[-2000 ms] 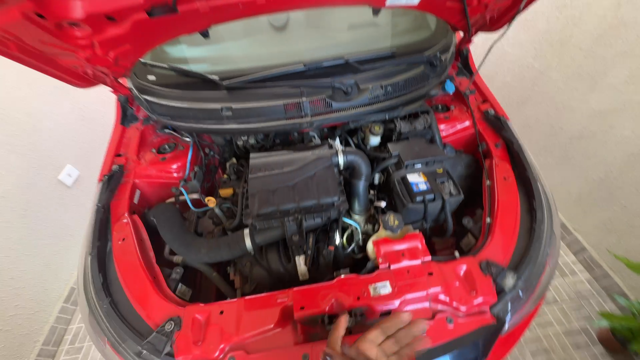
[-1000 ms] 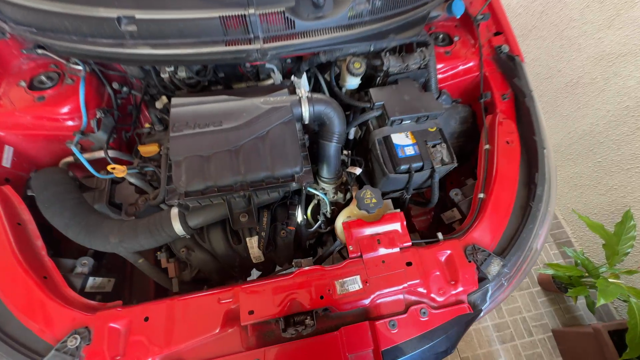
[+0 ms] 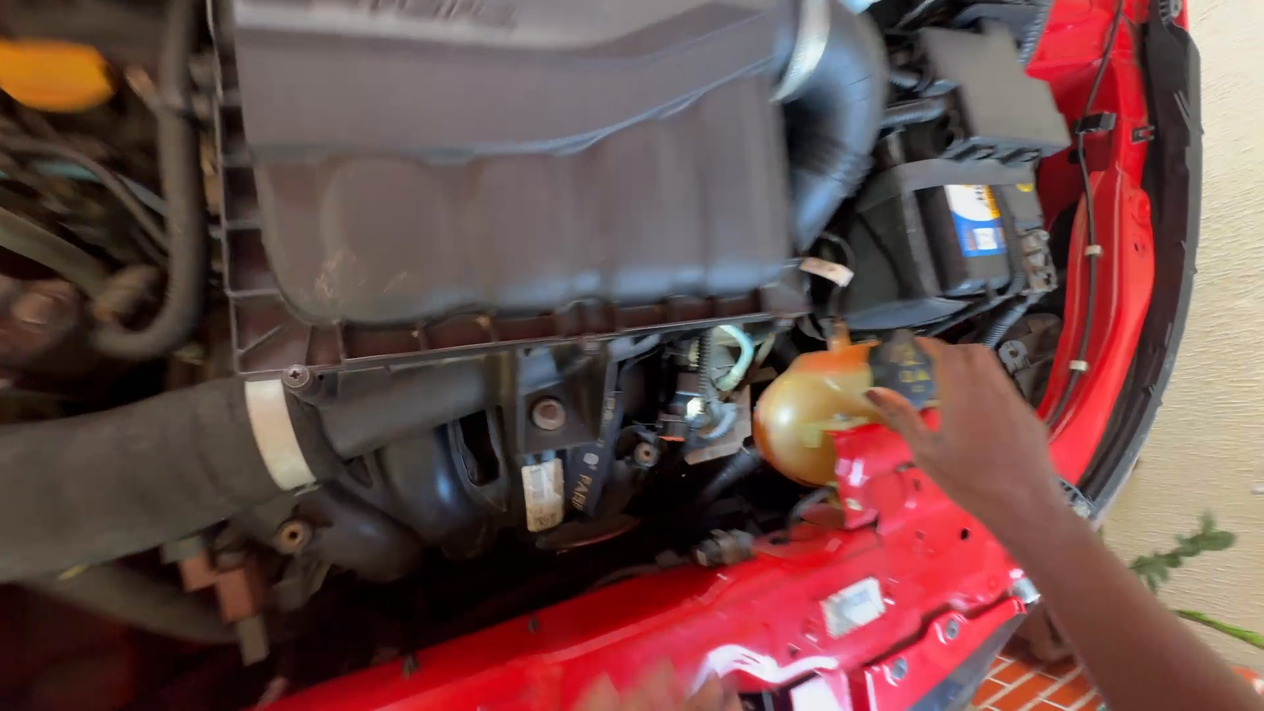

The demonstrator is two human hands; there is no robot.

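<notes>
My right hand [image 3: 973,425] reaches in from the lower right, its thumb and fingers around the black cap [image 3: 904,370] of the coolant expansion tank [image 3: 812,415]. The tank is a yellowed plastic bottle behind the red front crossmember [image 3: 632,632]. My left hand [image 3: 657,691] is a blur at the bottom edge, over the crossmember; only part of it shows, and whether it touches the metal cannot be told.
A black air filter housing [image 3: 523,217] fills the middle, with a ribbed intake hose [image 3: 839,118] at its right and a thick duct [image 3: 128,484] at lower left. The battery [image 3: 973,232] sits behind the tank. A yellow cap [image 3: 54,74] is at upper left.
My right hand has come onto the tank cap, which stood untouched one second ago. My left hand has come into view at the bottom edge. The view has moved closer to the engine.
</notes>
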